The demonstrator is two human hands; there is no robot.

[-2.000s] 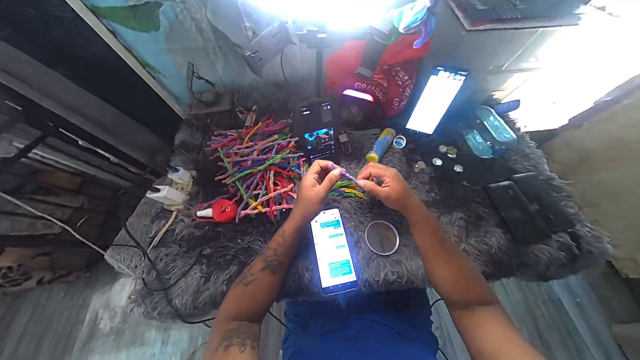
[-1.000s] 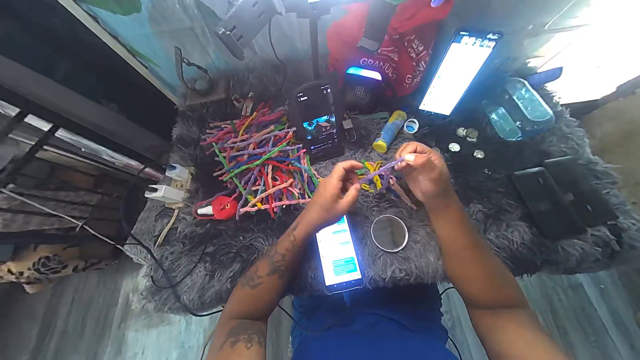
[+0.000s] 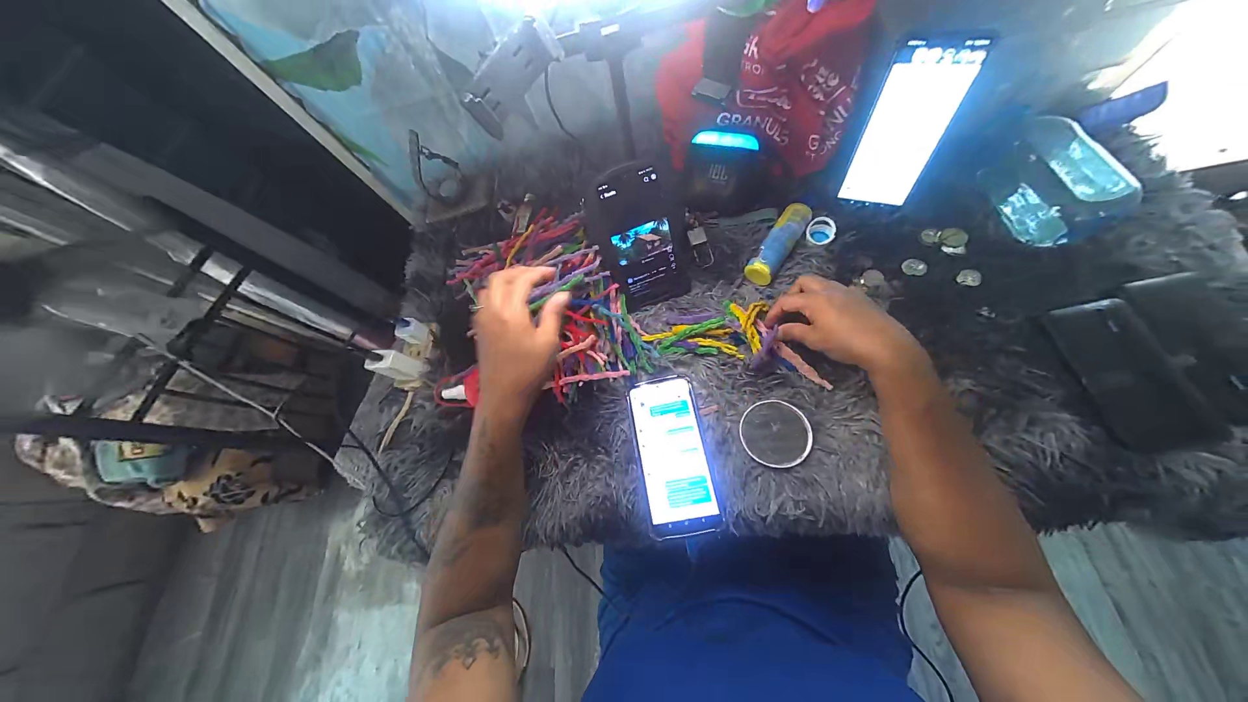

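Note:
My left hand [image 3: 519, 327] is over the pile of colorful fuzzy twisted strands [image 3: 585, 366], fingers spread and curved; whether its fingertips touch a strand is unclear. My right hand [image 3: 829, 322] has its thumb and fingertips on a purple strand [image 3: 765, 346] at the end of a yellow, green and purple bundle [image 3: 717, 336]. A lit phone [image 3: 676, 458] lies below the bundle, beside a round clear disc with a pale rim [image 3: 776, 434]. Behind the pile, a dark phone [image 3: 639, 239] stands propped up.
A blue and yellow tube [image 3: 778, 244] lies near a small round cap [image 3: 821, 231]. Coins [image 3: 944, 239], a bright tablet or phone [image 3: 915, 122], a clear container [image 3: 1082, 161] and a dark wallet-like case [image 3: 1136, 375] are on the right. A JBL speaker [image 3: 723, 171] is at the back; white plugs [image 3: 398, 366] are at left.
My left hand has moved left from the small bundle to the big pile. My right hand has stayed at the bundle, now lower against the fur cover. The hands are farther apart.

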